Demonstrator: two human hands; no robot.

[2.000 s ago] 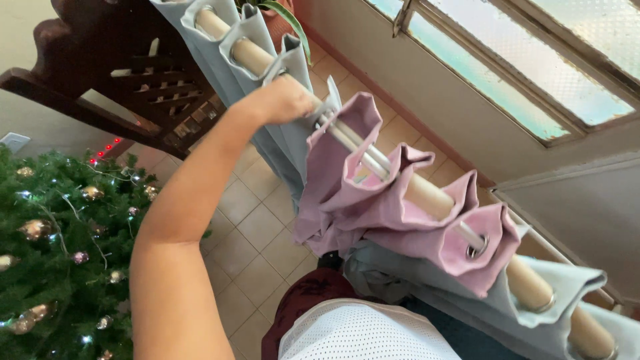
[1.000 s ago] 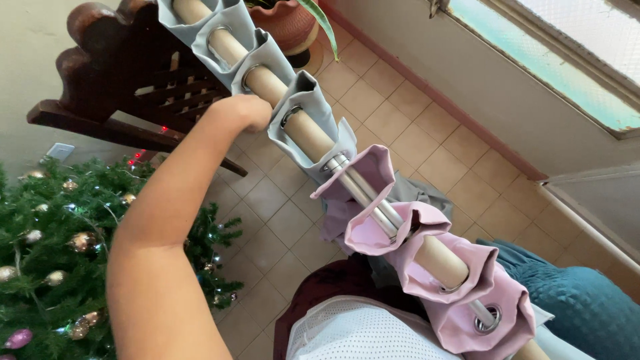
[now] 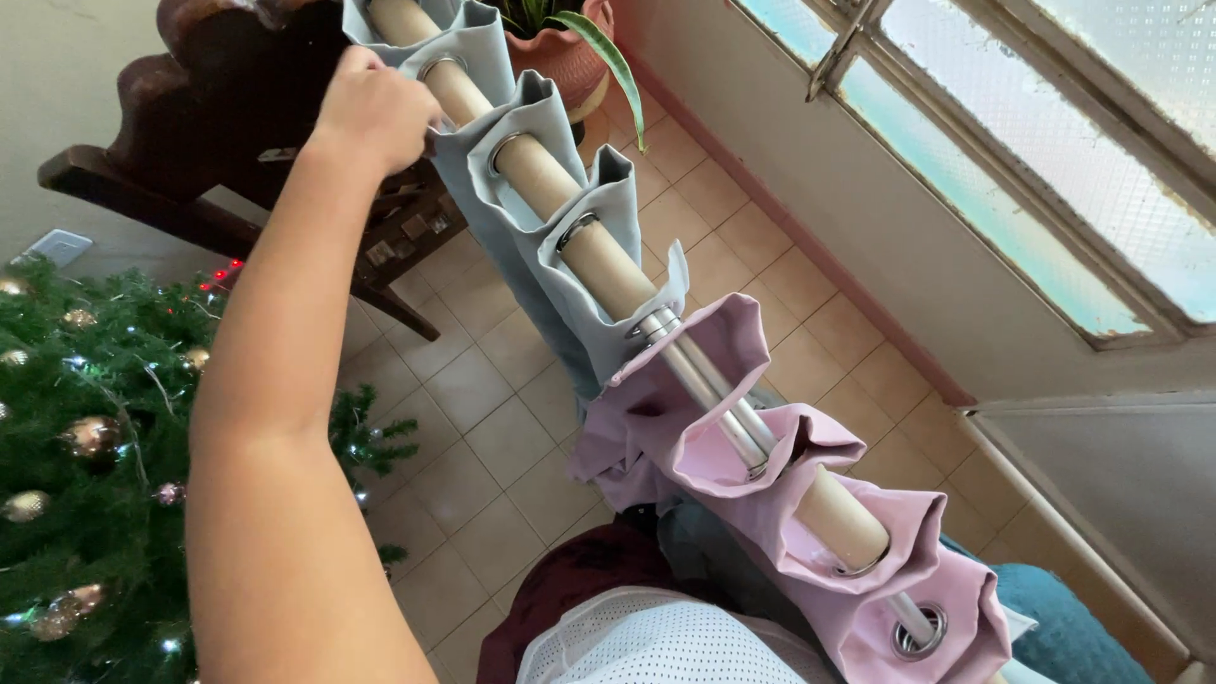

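A gray curtain [image 3: 513, 104] with metal eyelets hangs in pleats on a curtain rod [image 3: 708, 380], with beige tube sections [image 3: 541, 176] between eyelets. My left hand [image 3: 380, 109] is at the upper left, its fingers closed on the gray curtain's edge beside the rod; the fingertips are partly hidden. A pink curtain [image 3: 731, 456] is bunched on the lower right part of the rod, next to the gray one. Two parallel metal tubes show bare where the curtains meet. One large pink eyelet [image 3: 919, 630] faces the camera near the bottom. My right hand is out of the frame.
A dark carved wooden chair [image 3: 228, 95] stands at the upper left, above a decorated Christmas tree [image 3: 104, 399]. Behind the rod are a potted plant [image 3: 560, 62] and a window [image 3: 997, 142]. Teal fabric [image 3: 1073, 617] lies at the lower right.
My left hand has moved up and left along the rod to a farther pleat of the gray curtain. The view has shifted somewhat.
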